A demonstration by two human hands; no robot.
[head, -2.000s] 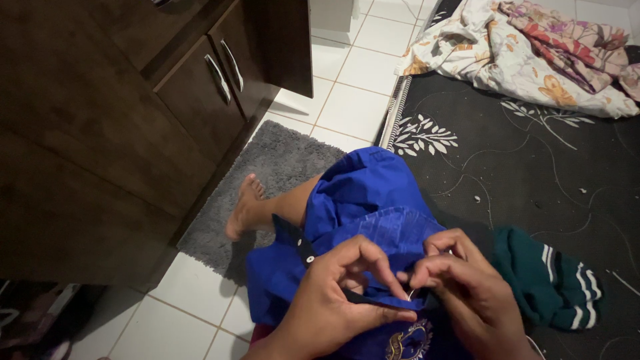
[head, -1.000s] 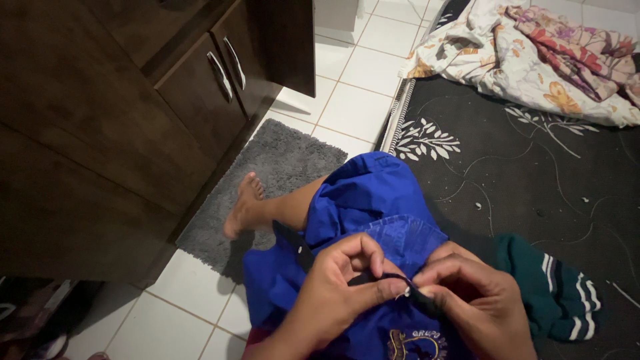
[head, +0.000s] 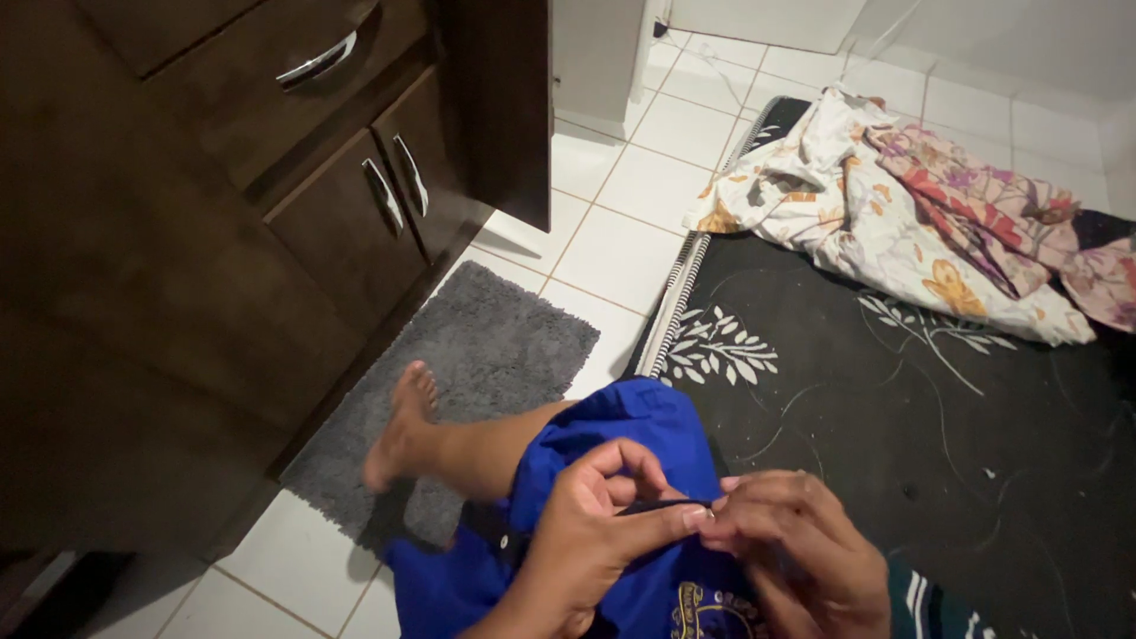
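Observation:
A blue garment (head: pixel 621 426) with a dark placket, a small white button (head: pixel 504 540) and an embroidered emblem (head: pixel 710 612) lies over the person's lap. My left hand (head: pixel 603 524) pinches the garment's dark edge between thumb and fingers. Close against it, my right hand (head: pixel 790 532) grips the same edge with its fingertips. A tiny pale thing shows between the two hands; what it is cannot be told. Beside my right hand, partly hidden, is a dark green knitted cloth (head: pixel 914 603) with white stripes.
A black mattress (head: pixel 825 426) with a leaf pattern is at the right, with a crumpled floral sheet (head: pixel 843 213) on it. Dark wooden cabinets (head: pixel 328 231) stand at the left. A bare foot (head: pixel 404 426) rests on a grey shaggy rug (head: pixel 497 346) over white floor tiles.
Both hands stay close together on the dark edge, with their fingers shifted. The garment's folds have moved a little. The view has tilted upward somewhat.

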